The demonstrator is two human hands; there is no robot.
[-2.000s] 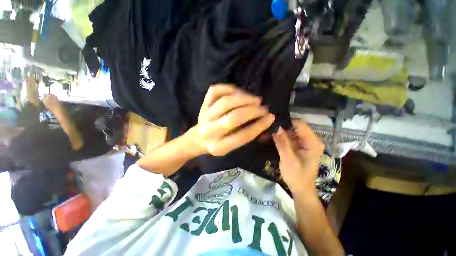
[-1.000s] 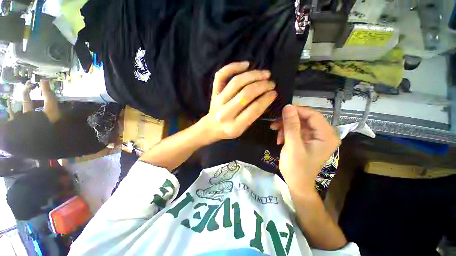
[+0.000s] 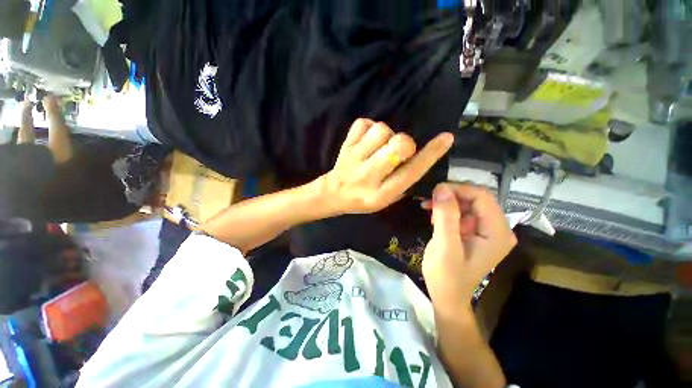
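Note:
A black garment lies heaped in front of me, with a small white motif on its left part. Its right edge runs down from the metal presser foot area of the sewing machine. My left hand, with a yellow ring, lies on the cloth, index finger stretched toward that edge, the other fingers curled; whether they pinch cloth is unclear. My right hand is at the cloth's lower right corner, thumb and fingertips closed on the edge; the grip is partly hidden.
A yellow cloth lies by the machine bed. A graduated strip runs along the table edge, with a white scrap hanging there. At left are a cardboard box, a red-orange bin and another person's arms.
My left hand has moved right and down, and its index finger is now stretched out, the others curled. My right hand has moved slightly down. The view has shifted a little.

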